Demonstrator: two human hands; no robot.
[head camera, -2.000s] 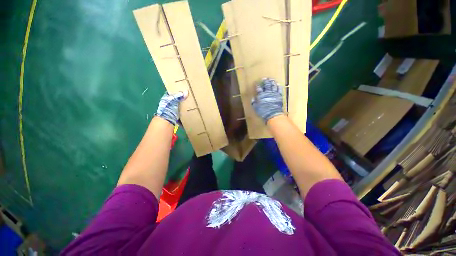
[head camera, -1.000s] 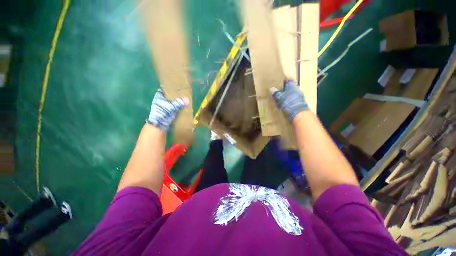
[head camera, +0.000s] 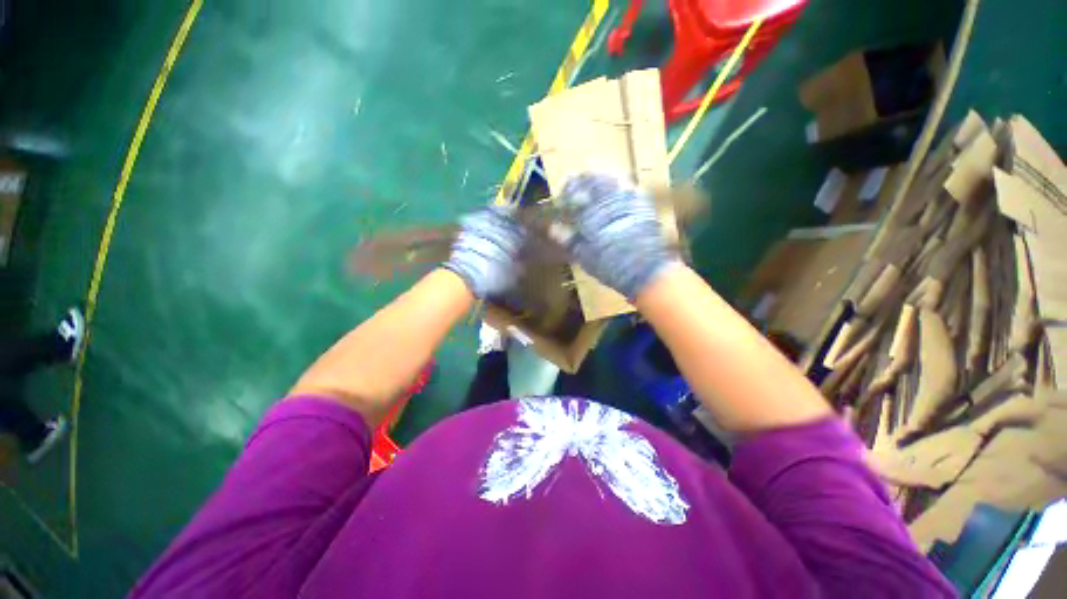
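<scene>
My left hand (head camera: 489, 250) and my right hand (head camera: 615, 234), both in grey-white knit gloves, are close together over the open scrap box (head camera: 559, 330). Both are closed around a blurred brown cardboard strip (head camera: 404, 249) that runs crosswise and sticks out to the left of my left hand. Pale slotted cardboard strips (head camera: 585, 126) rest over the right side of the box, partly under my right hand. Thin slivers stick out at their slots. The dark inside of the box shows between my hands. My fingertips are blurred or hidden.
A red stool (head camera: 716, 47) stands beyond the box. A large heap of strips (head camera: 936, 339) lies on the bench at right. Brown cartons (head camera: 842, 96) are on the floor at right. Another person's shoes (head camera: 73, 334) show at the left edge, beside yellow floor tape (head camera: 103, 257).
My hands have come together over the box from being apart. The strips that pointed away from me in both hands are now one blurred crosswise piece. The view has shifted, showing more bench heap.
</scene>
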